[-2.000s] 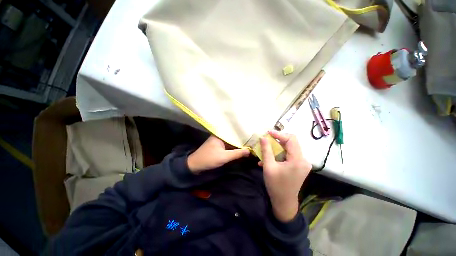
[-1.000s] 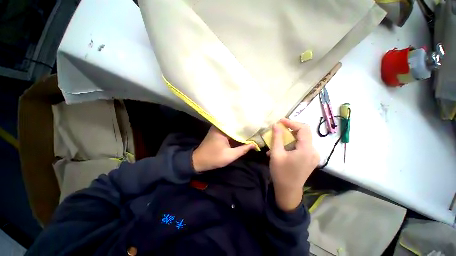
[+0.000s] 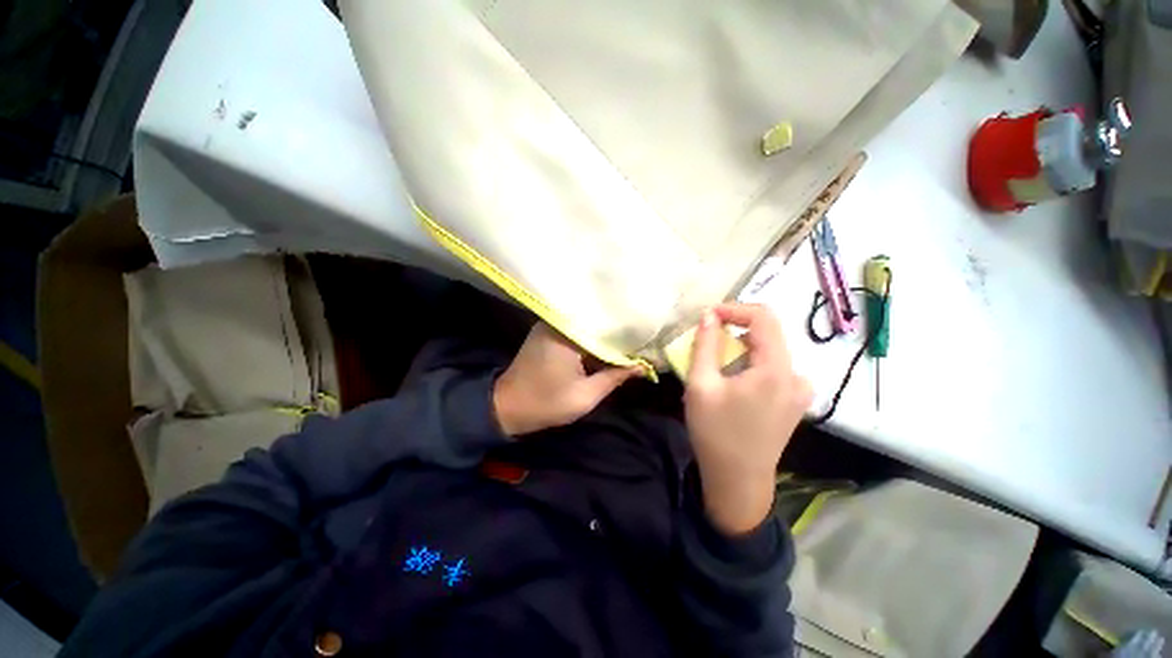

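Observation:
A large beige bag panel (image 3: 617, 116) lies over the white table and hangs toward my lap, with a yellow edge (image 3: 495, 274) along its near left side. My left hand (image 3: 555, 382) pinches the panel's near corner at the yellow edge. My right hand (image 3: 745, 399) holds a pale yellow rubber block (image 3: 704, 351) between thumb and fingers, at the panel's corner. Whether the block touches the panel cannot be told. A small yellow tab (image 3: 776, 139) lies on the panel.
On the white table (image 3: 1015, 334), right of the panel, are a wooden-handled brush (image 3: 823, 206), pink snips (image 3: 833, 285), a green-handled awl (image 3: 878, 321), black cord and a red bottle (image 3: 1009, 161). A cardboard box (image 3: 80, 386) holds beige pieces at left; more lie lower right (image 3: 925, 559).
Across the earlier frames the view has shifted, moving the box left and the panel upward. Both hands keep their holds at the corner; the right hand's angle on the block changes slightly.

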